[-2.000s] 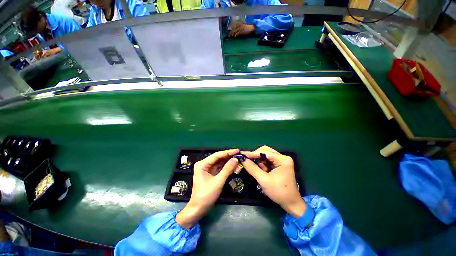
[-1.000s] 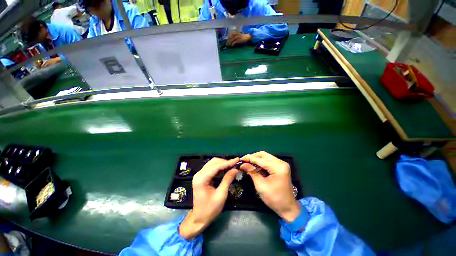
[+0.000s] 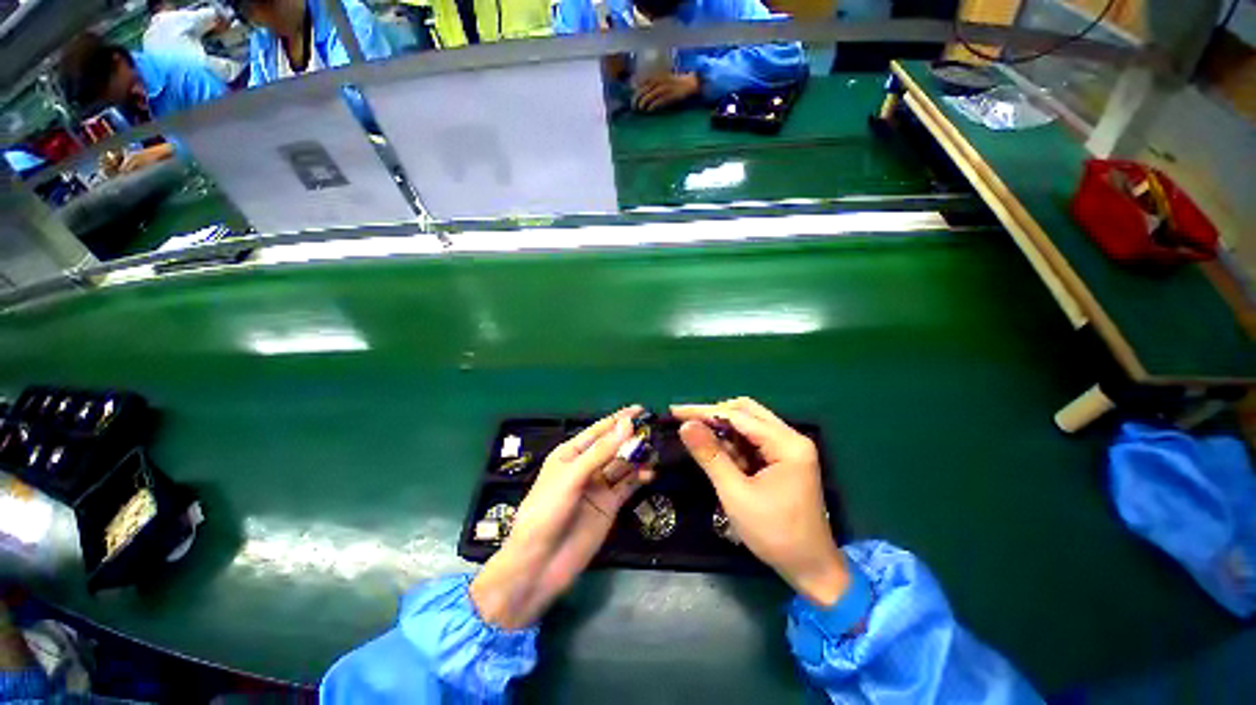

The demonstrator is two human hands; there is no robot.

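Note:
My left hand (image 3: 568, 507) is over the middle of the black component tray (image 3: 606, 558) and holds a small round unit (image 3: 635, 448), dark with gold and silver, between thumb and fingers. My right hand (image 3: 760, 485) is just to the right, apart from the unit, with its thumb and fingers curled around something small and dark (image 3: 726, 430) that is mostly hidden. Other round units lie in tray pockets, one (image 3: 656, 517) below and between my hands and one (image 3: 495, 523) at the lower left. My hands cover several pockets.
At the far left are a black tray (image 3: 69, 424) and a small black box (image 3: 124, 523) with pale pieces. A metal rail and paper sheets (image 3: 496, 145) cross beyond the green bench. A red basket (image 3: 1141, 214) sits on the right side table, with blue cloth (image 3: 1187, 482) below. Workers sit opposite.
My hands were together at the unit. They have now parted slightly, and my left hand has turned more open, showing the unit in its fingers. The view has shifted slightly.

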